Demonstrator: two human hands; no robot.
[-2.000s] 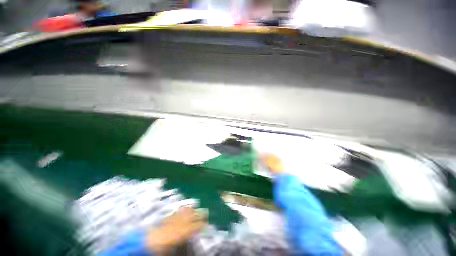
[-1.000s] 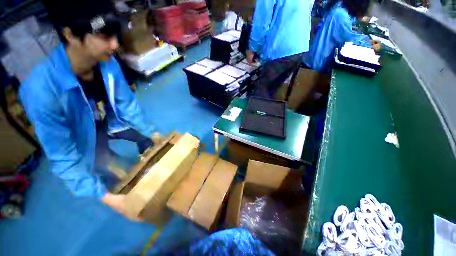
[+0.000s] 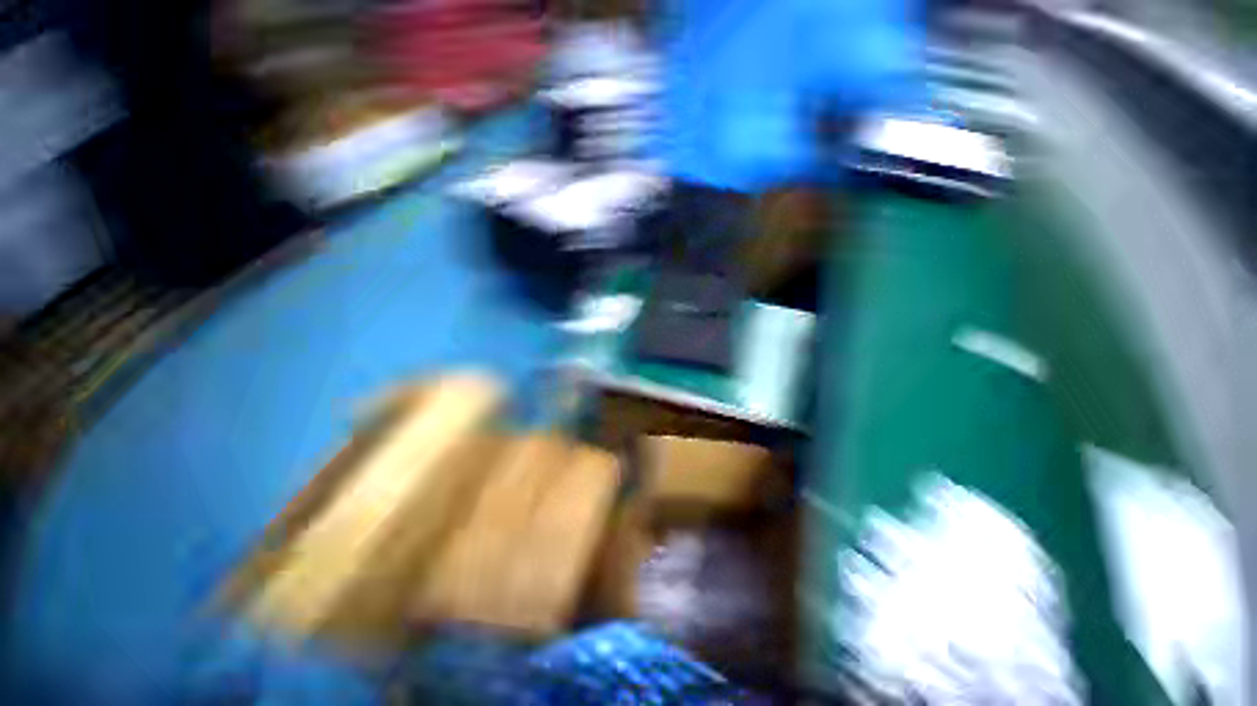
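The frame is strongly blurred and neither of my hands can be made out. A white pile of coiled cables (image 3: 958,607) lies on the green bench (image 3: 910,331) at the lower right. A white panel (image 3: 1165,566) lies right of it, cut off by the shadowed edge of the bench. A small white piece (image 3: 1001,352) lies farther up the bench. An open brown carton (image 3: 703,476) with clear, shiny plastic inside stands left of the bench.
Closed-looking brown cartons (image 3: 524,531) stand on the blue floor (image 3: 276,400) at lower left. A side table holds a dark tray (image 3: 693,320). Blue-clothed people (image 3: 772,83) stand behind it, near stacked dark boxes with white tops (image 3: 552,228). A grey partition (image 3: 1117,235) runs along the right.
The person holding a carton at left is out of view, and the carton stands on the floor side. The view has shifted slightly, showing more of the cable pile and white panel.
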